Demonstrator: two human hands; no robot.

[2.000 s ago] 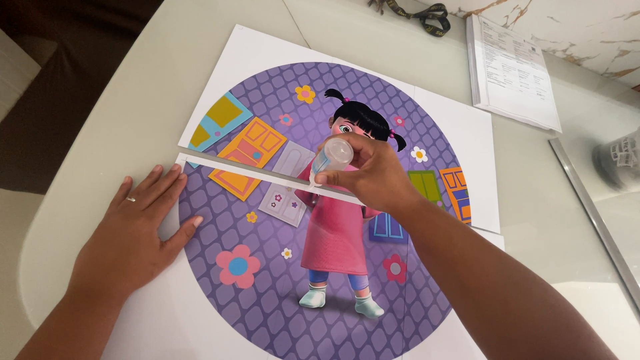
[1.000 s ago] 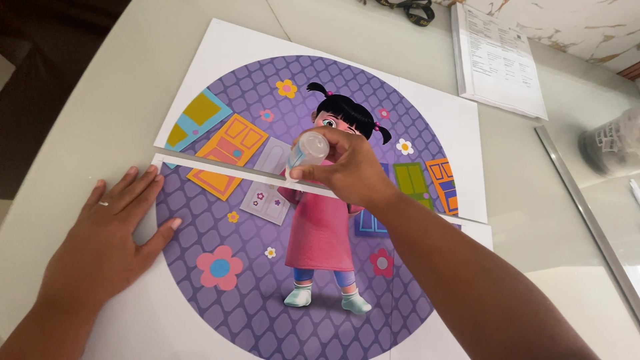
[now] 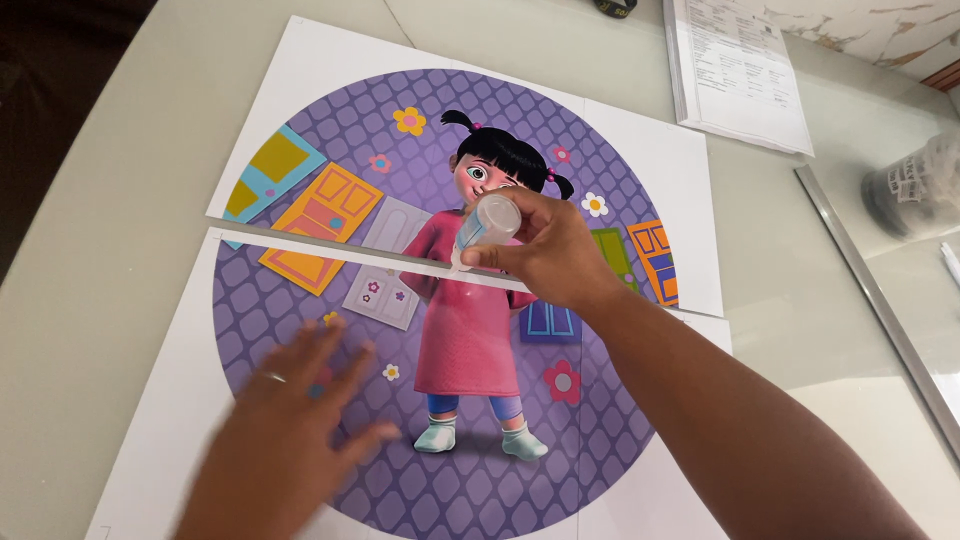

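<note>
Printed paper sheets showing a cartoon child on a purple circle lie on the table. A narrow gap separates the upper sheet (image 3: pixel 525 97) from the lower sheet (image 3: pixel 180 360). My right hand (image 3: pixel 551 244) grips a small translucent plastic bottle (image 3: pixel 491 221), tilted with its nozzle down at the white strip along the lower sheet's top edge. Whether anything flows from the nozzle cannot be told. My left hand (image 3: pixel 292 420), blurred and wearing a ring, is over the lower left of the print with fingers spread, holding nothing.
A stack of printed papers (image 3: pixel 739 82) lies at the upper right. Below it, a metal ruler or strip (image 3: pixel 870 292) runs diagonally, with a plastic container (image 3: pixel 915 187) beside it. Part of a dark strap (image 3: pixel 616 6) shows at the top edge. The table (image 3: pixel 97 262) has a rounded left edge.
My left hand has moved right from the sheet's left edge onto the print. The bottle in my right hand remains at the strip, its nozzle farther right along it than one second ago.
</note>
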